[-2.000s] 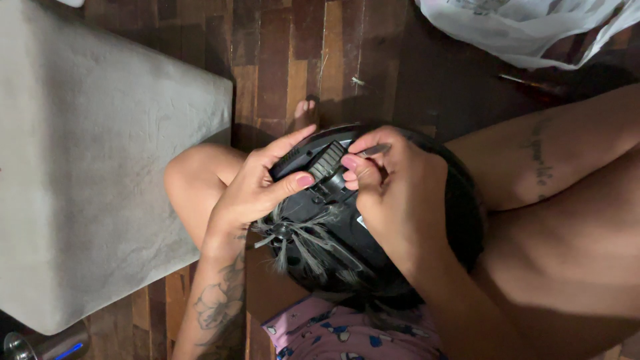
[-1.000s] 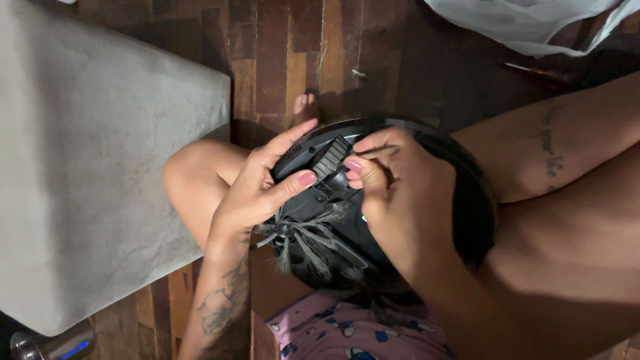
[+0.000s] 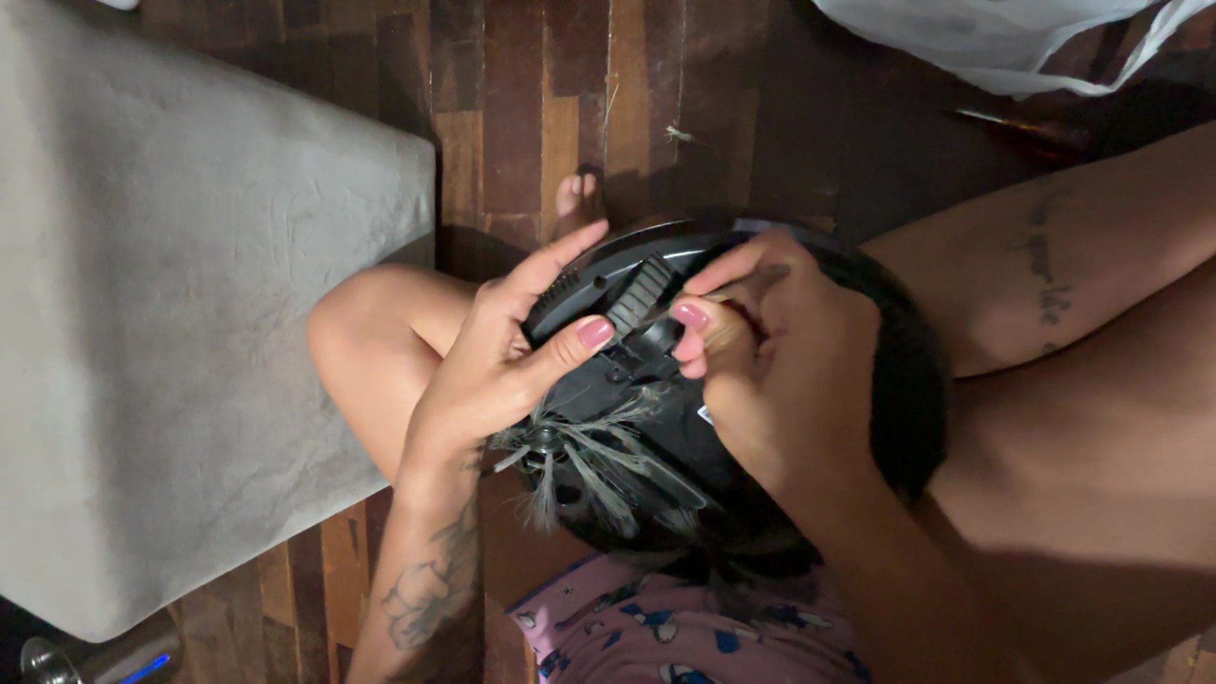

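A round black robot vacuum [image 3: 655,475] lies underside up across my lap. My left hand [image 3: 532,351] grips its left rim, the thumb against a ribbed drive wheel [image 3: 641,296]. Fingertips of my right hand [image 3: 760,332] pinch a thin tool, its tip beside that wheel; the hand hides most of the tool, so its kind is unclear. Below my left thumb, a side brush [image 3: 546,439] with frayed grey bristles is fixed to the vacuum's underside.
A grey upholstered block [image 3: 237,285] stands at the left on the wooden floor [image 3: 513,123]. A white plastic bag [image 3: 1007,38] and a thin object with a light tip [image 3: 997,119] lie at the upper right. A metallic cylinder [image 3: 114,655] is at the lower left.
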